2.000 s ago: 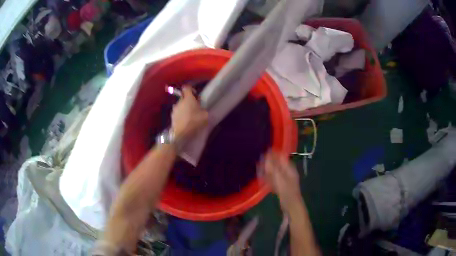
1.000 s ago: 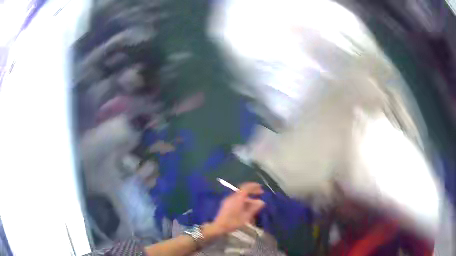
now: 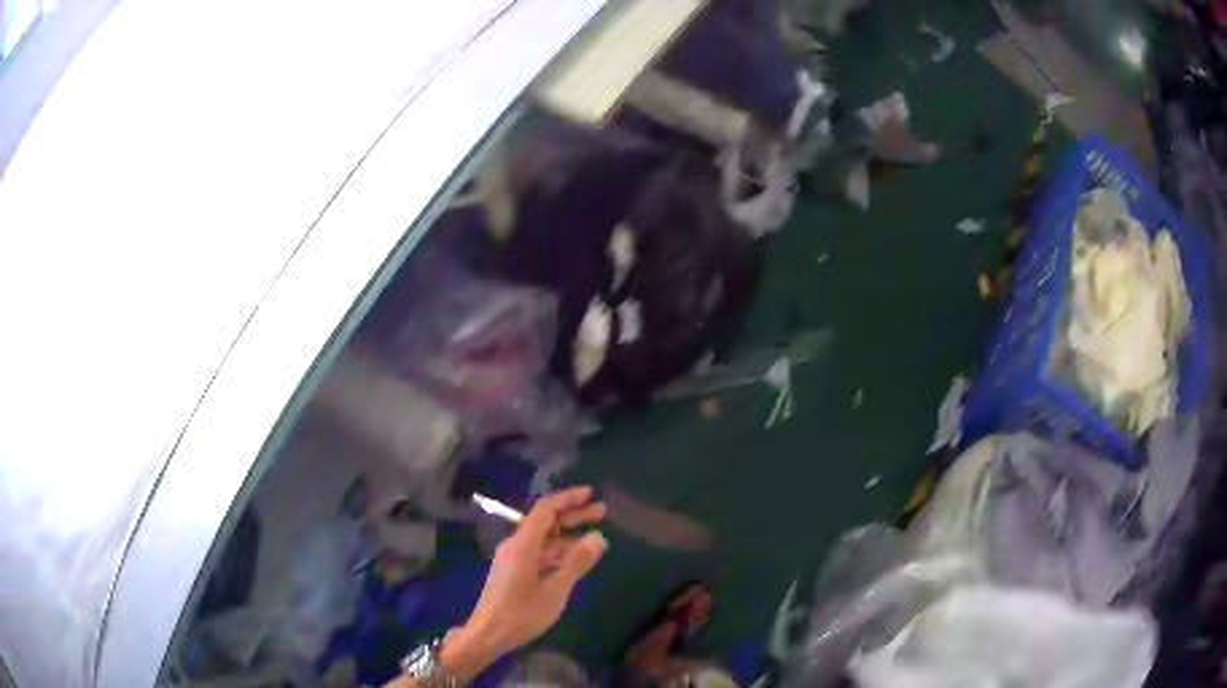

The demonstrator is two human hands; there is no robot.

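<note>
My left hand point(image 3: 532, 578) is at the lower middle with a metal watch on its wrist. A small white stick, which looks like a cigarette point(image 3: 498, 508), sticks out between its fingers. The other fingers are loosely curled. My right hand is not in view. The pale cutting table point(image 3: 256, 202) fills the upper left, to the left of my left hand and not touched by it.
A blue plastic basket point(image 3: 1033, 316) with cream scraps point(image 3: 1124, 316) stands at the right. Plastic-wrapped bundles point(image 3: 996, 538) lie below it. A dark bundle point(image 3: 659, 255) and scraps lie beside the table on the green floor point(image 3: 861, 350). A foot point(image 3: 673, 625) shows at the bottom.
The view has turned from the red tub to the table and floor. My left hand no longer holds the pale strip of cloth. My right hand has left the view.
</note>
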